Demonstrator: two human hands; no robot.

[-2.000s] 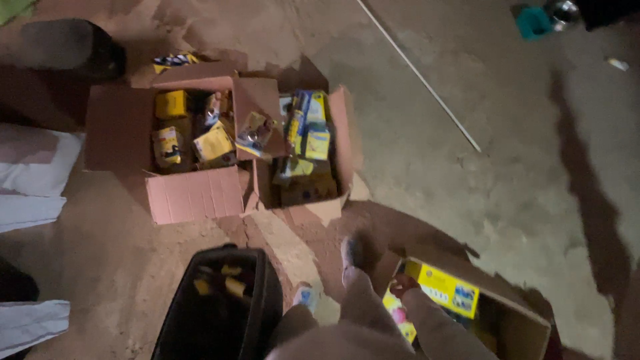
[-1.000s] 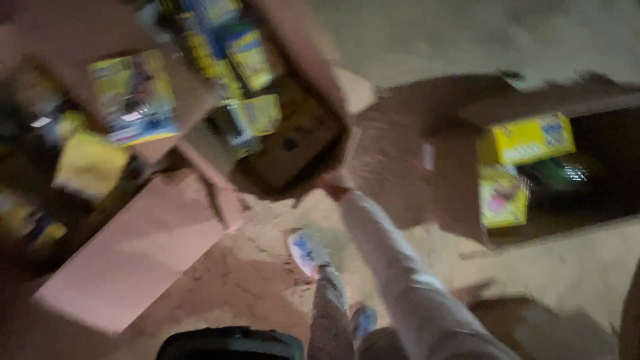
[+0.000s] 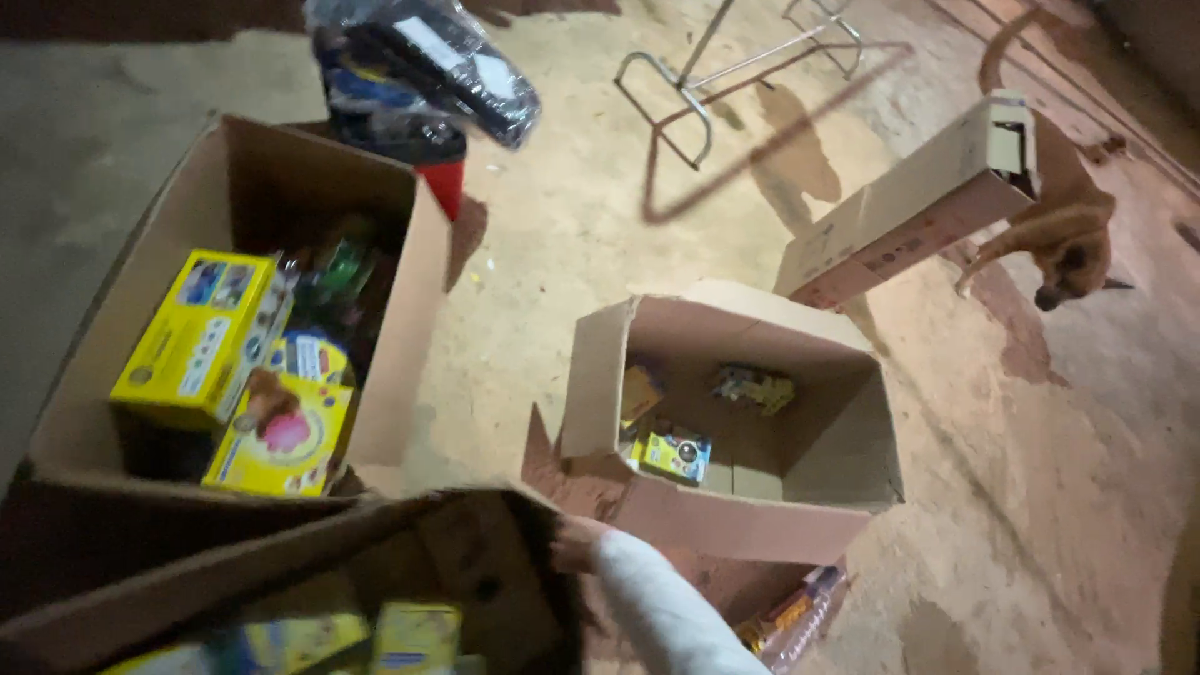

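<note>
My right hand [image 3: 577, 544], at the end of a pale long sleeve, grips the right edge of an open cardboard box [image 3: 281, 553] at the lower left. Small yellow packages [image 3: 417, 637] lie inside that box; its near part is cut off by the frame. My left hand does not show. Just beyond the gripped box, a larger open cardboard box [image 3: 394, 347] holds a yellow carton [image 3: 192, 342], a yellow package with a pink picture [image 3: 281, 436] and a green item in shadow.
Another open cardboard box [image 3: 844, 441] holds a few small packages. Behind it, a long carton [image 3: 914, 206] leans at a slant near a brown dog [image 3: 1078, 234]. A metal stand [image 3: 694, 89], a plastic-wrapped dark item [image 3: 431, 66] and, lower right, a shiny package [image 3: 792, 619] are on the floor.
My right hand has moved from the box with the yellow carton to the edge of another box. That gripped box now sits close against the first. The view has swung strongly to the right.
</note>
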